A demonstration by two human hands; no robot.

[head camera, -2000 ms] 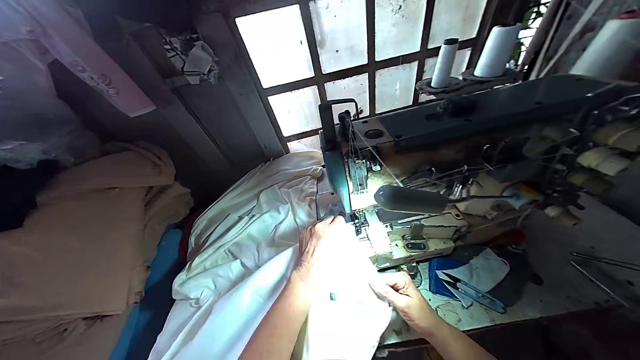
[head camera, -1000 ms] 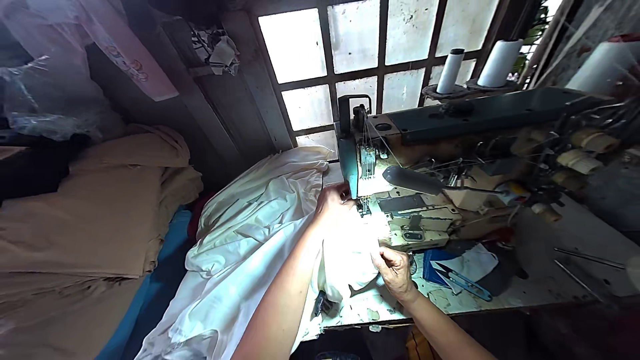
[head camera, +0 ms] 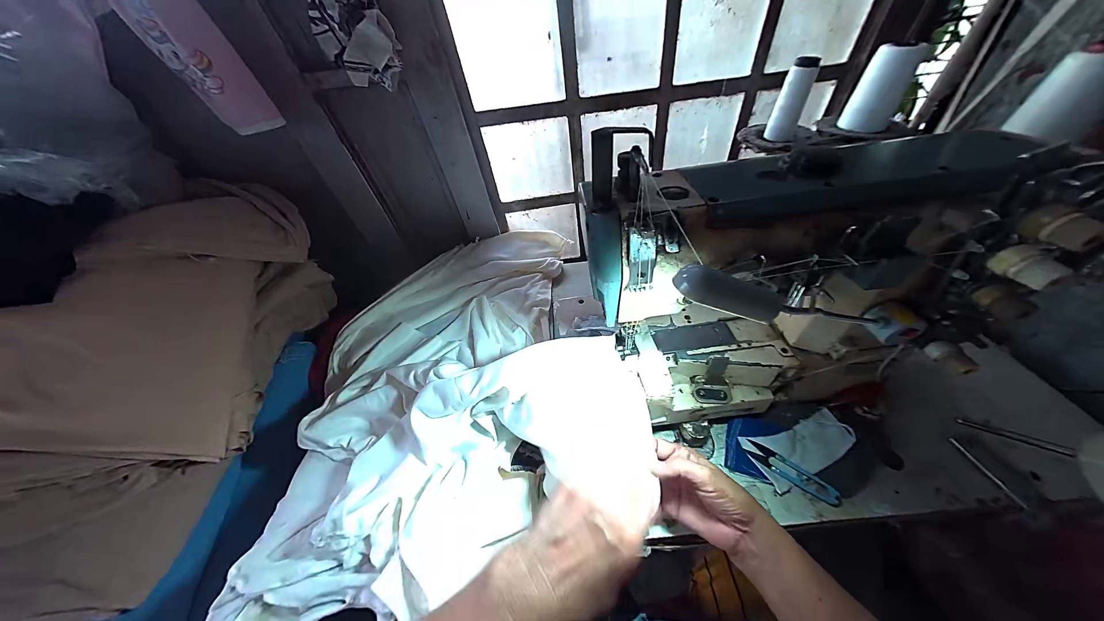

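A green and cream sewing machine [head camera: 707,302] stands by the window, its needles lit by a lamp. White fabric [head camera: 483,371] lies heaped left of the machine, and its brightly lit edge reaches the presser foot [head camera: 629,341]. My left hand [head camera: 573,552], blurred, is on the near part of the fabric; whether its fingers grip it cannot be made out. My right hand [head camera: 703,496] pinches the right edge of the same fabric between thumb and fingers, at the front of the machine bed.
Blue thread snips [head camera: 793,473] lie on blue and white cloth scraps [head camera: 815,440] at the right. Metal rods [head camera: 1018,438] rest on the table farther right. White thread cones [head camera: 880,90] stand behind the machine. Folded tan fabric [head camera: 129,362] is piled on the left.
My left hand has moved from beside the presser foot toward me, down to the near part of the fabric. My right hand remains at the fabric's right edge.
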